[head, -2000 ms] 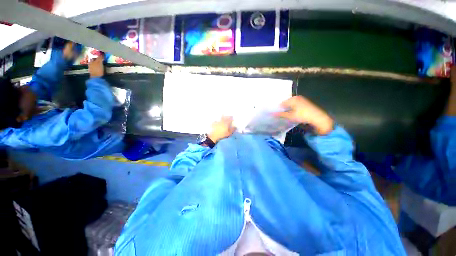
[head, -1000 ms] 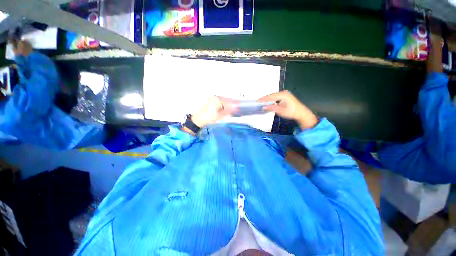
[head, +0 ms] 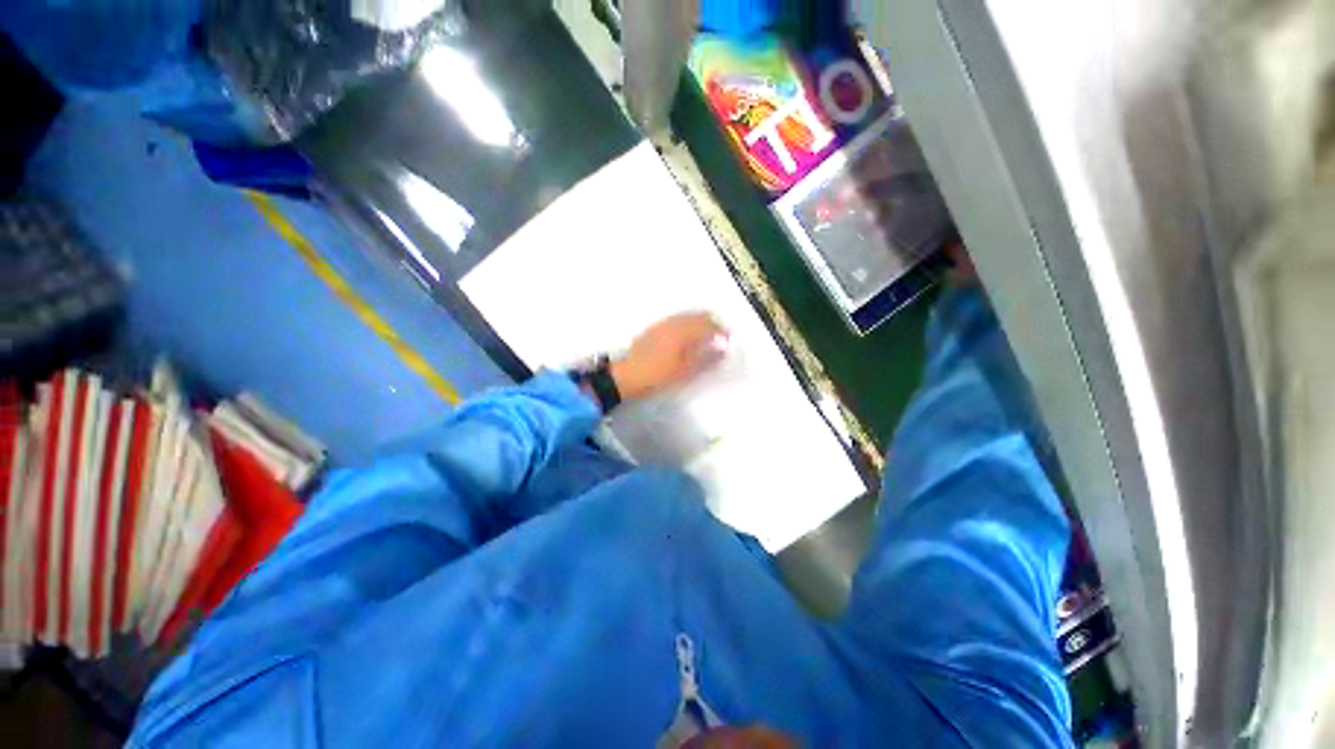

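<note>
A large white foam tray (head: pixel 644 264) lies slantwise on the bench in front of me. My left hand (head: pixel 674 356), with a dark band on its wrist, is over the tray with curled fingers; blur hides whether it holds anything. A blurred greyish patch shows on the tray below it. My right arm reaches over the conveyor to an open pale-rimmed box with a grey item inside (head: pixel 864 227). My right hand (head: pixel 955 264) is at the box's far edge, mostly shaded or hidden by the shelf, so its grip cannot be told.
A rainbow-coloured lid (head: pixel 761 117) lies beside the box on the green conveyor. A white shelf edge (head: pixel 1040 264) runs down the right. Crinkled clear plastic (head: pixel 293 73) is at upper left. Red and white foam trays (head: pixel 117 498) stand at lower left by the blue floor's yellow line.
The view has turned and shifted. My hands have parted from the thin grey item they both held; my right arm now reaches to the conveyor, my left hand stays over the tray.
</note>
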